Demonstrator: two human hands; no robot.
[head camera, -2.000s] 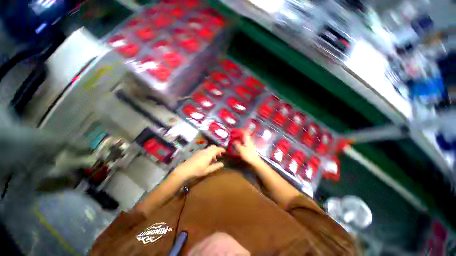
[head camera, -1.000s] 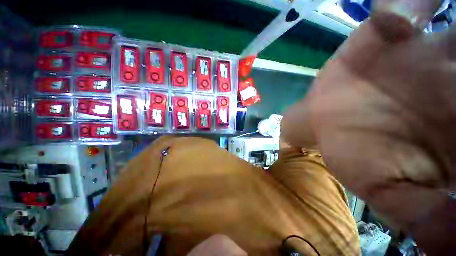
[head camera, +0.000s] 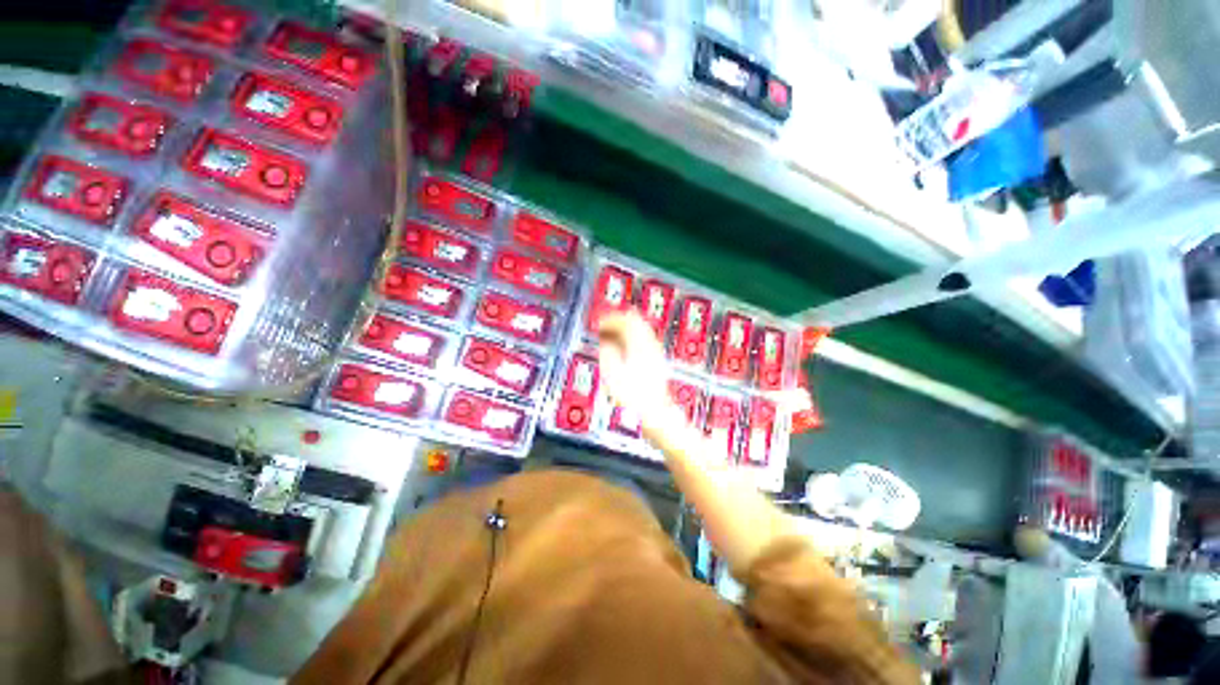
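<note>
My right hand (head camera: 636, 359) reaches over the left part of the right clear blister tray (head camera: 789, 455), its fingers at the red device housings (head camera: 693, 328). The fingertips are small and blurred, so I cannot tell whether they grip one. A blurred brown shape cuts in at the lower left edge; it may be my left arm or hand, but no fingers can be made out. Another clear tray (head camera: 538, 435) of red housings adjoins on the left. One red housing (head camera: 250, 554) sits in the dark fixture (head camera: 201, 515) of the left machine.
A tall stack of clear trays (head camera: 315, 288) with red housings stands at the left. A dark green conveyor belt (head camera: 669, 214) runs behind the trays, below a white shelf (head camera: 856, 187). A red-orange tag (head camera: 805, 412) hangs beside a pale post. A white fan (head camera: 876, 498) stands at the right.
The view has swung and pulled back. The large hand close to the camera at the right is gone from there, and my right hand is now over the right tray.
</note>
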